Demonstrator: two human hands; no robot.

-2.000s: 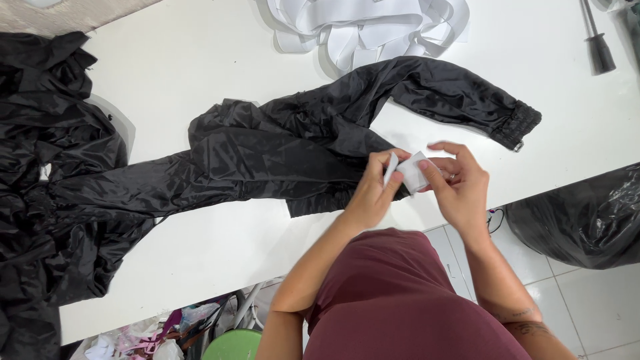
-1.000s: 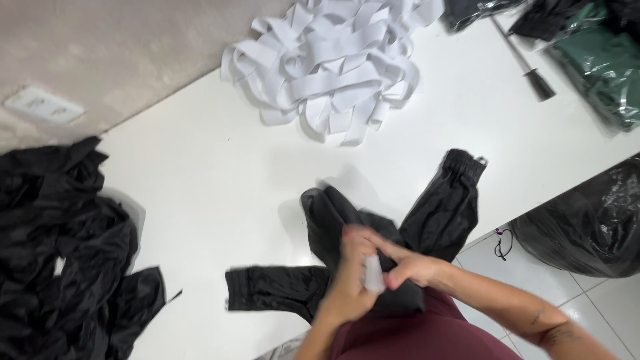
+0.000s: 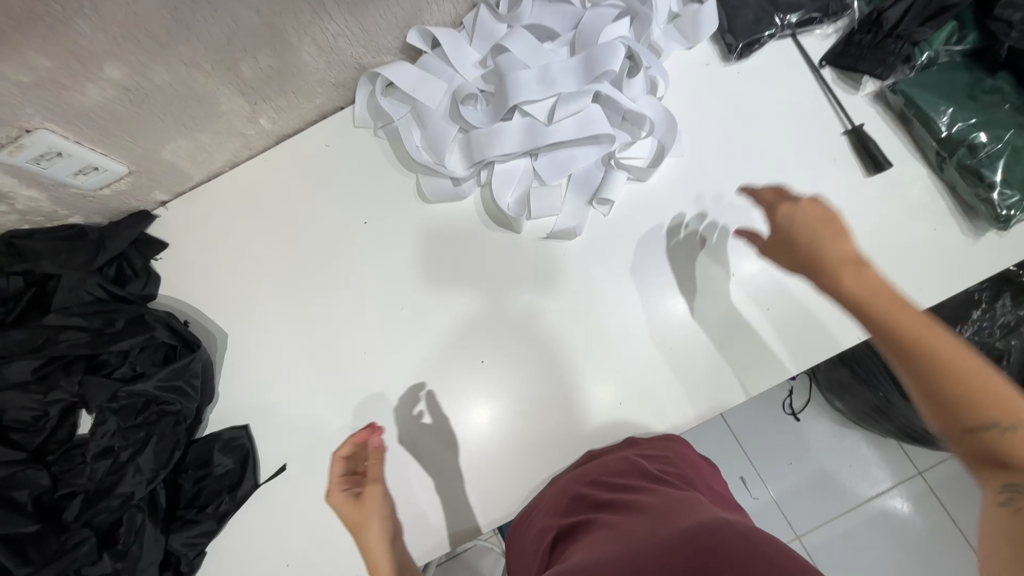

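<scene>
My left hand [image 3: 364,480] is above the near edge of the white table, its fingers curled toward the thumb; whether they touch is not clear. It is nearest to the pile of black shiny fabric [image 3: 96,360] at the left. Over the right part of the table, my right hand [image 3: 796,232] has its thumb and fingers apart and holds nothing. A tangled heap of white elastic bands [image 3: 544,120] lies beyond both hands, against the wall. To the right of my right hand is a tool with a black handle and a thin metal shaft [image 3: 866,152].
Clear plastic bags with green fabric [image 3: 968,120] and black fabric [image 3: 776,20] lie at the table's far right. A wall outlet [image 3: 66,160] is at upper left. Below the table's right edge, a large black plastic bag [image 3: 872,392] stands on the tiled floor.
The black garment with elastic cuffs that my hands were handling is gone from in front of me, with the small white piece. My hands have moved wide apart, the right one toward the upper right.
</scene>
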